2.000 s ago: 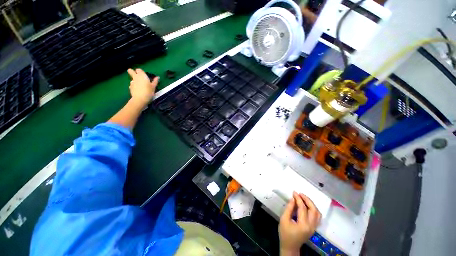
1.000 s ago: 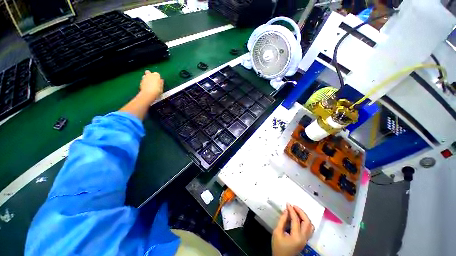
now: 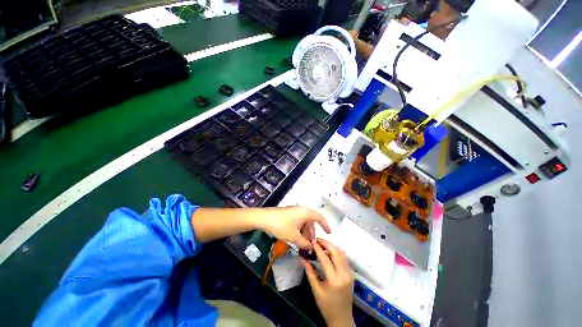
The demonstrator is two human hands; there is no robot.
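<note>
My left hand (image 3: 292,225) and my right hand (image 3: 333,276) meet above the front edge of the white worktable (image 3: 305,190). A small black plastic part (image 3: 308,253) shows between their fingertips; both hands appear to hold it. The fingers hide most of it. The orange-brown fixture nests (image 3: 393,207) hold black parts and stand on the grey base plate (image 3: 350,205). The white pad (image 3: 366,252) lies in front of the plate, right of my hands. The black blister tray (image 3: 255,150) lies left of the worktable.
The brass and white press head (image 3: 387,153) hangs over the rear nests. A white fan (image 3: 322,70) stands behind the tray. Stacked trays (image 3: 96,64) and loose black parts (image 3: 226,90) lie on the green belt (image 3: 96,153). An orange plug (image 3: 278,250) is near the table edge. A person's arm (image 3: 361,46) shows behind the fan.
My left hand has left the belt and come right to my right hand, now with a black part between them. My right hand has shifted left. The view has turned to the right.
</note>
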